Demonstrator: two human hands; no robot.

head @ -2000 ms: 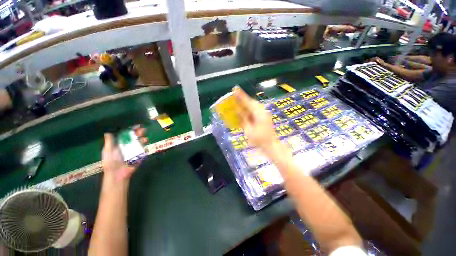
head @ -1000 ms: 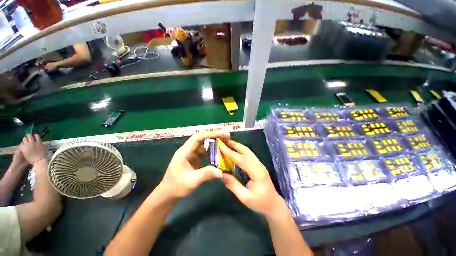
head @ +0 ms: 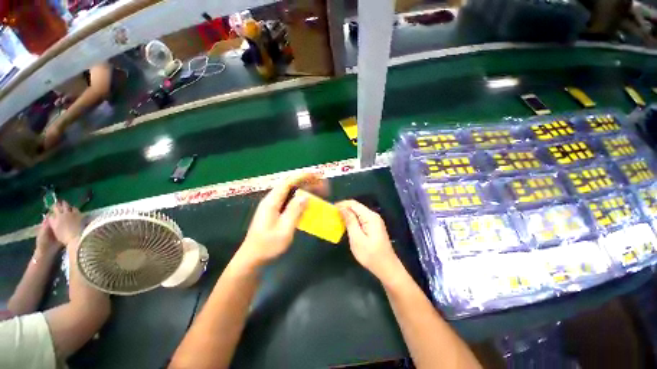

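Note:
A bright yellow-backed part (head: 320, 218) is held between my two hands above the dark green bench mat, yellow face up. My left hand (head: 277, 220) grips its left end. My right hand (head: 366, 234) has its fingertips on its right end. What lies under the yellow face is hidden. The stacked clear blister tray (head: 529, 209) with yellow marks in its pockets is to the right of my hands.
A cream desk fan (head: 131, 252) stands at left, beside another person's arms (head: 57, 238). The green conveyor belt (head: 252, 133) behind the bench edge carries yellow parts (head: 578, 96) and dark units (head: 184, 168). A white post (head: 373, 79) rises at the bench edge.
The yellow-backed part, held edge-on between my hands a second ago, now lies flatter with its yellow face up. My right hand has shifted to its right end. The view has shifted too.

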